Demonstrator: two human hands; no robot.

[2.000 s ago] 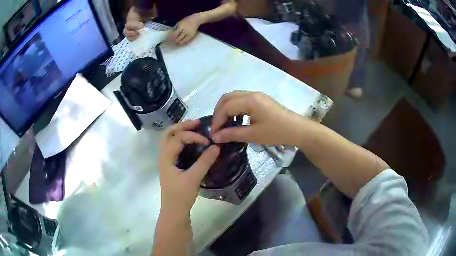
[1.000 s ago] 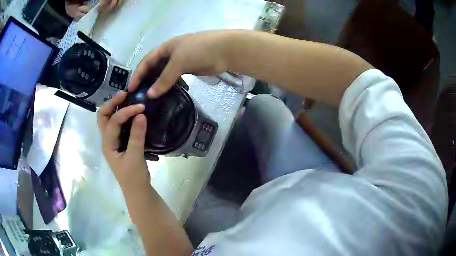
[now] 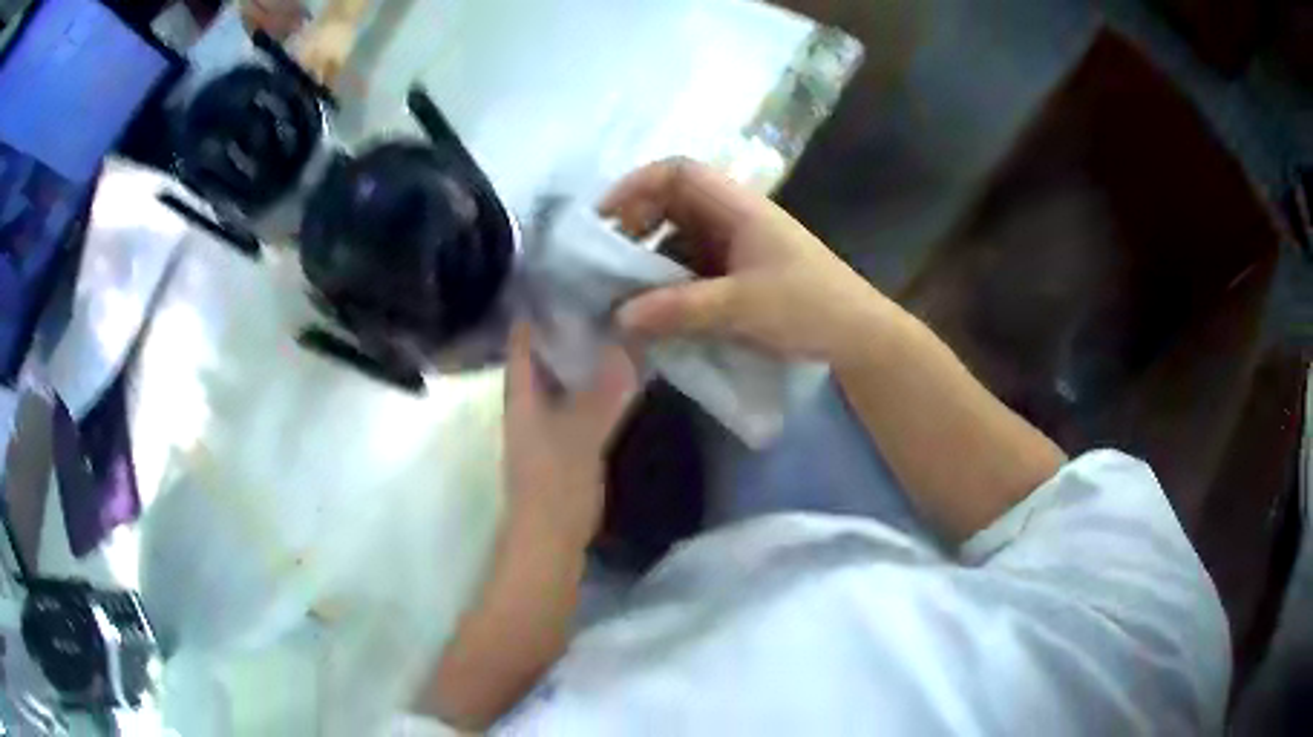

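A dome camera (image 3: 411,252) with a glossy black head and two black antennas lies on the white bench in front of me. My right hand (image 3: 720,274) holds a crumpled pale grey cloth (image 3: 583,267) between thumb and fingers, over the near side of the camera. My left hand (image 3: 569,396) is at the cloth's lower left, beside the camera's base. It is blurred, and I cannot tell whether it grips the cloth. The cloth and hands hide the camera's grey body.
A second dome camera (image 3: 252,137) stands close behind on the bench (image 3: 288,533). A monitor (image 3: 87,72) and a paper (image 3: 115,288) are at the left. A small camera unit (image 3: 72,634) is at the lower left. Another person's hand (image 3: 334,41) is at the top. A brown carton (image 3: 1094,216) is right.
Both hands have left the black head and moved right, to its near side. The grey cloth now shows in the right hand. The camera's antennas now show, and the camera sits nearer the second one.
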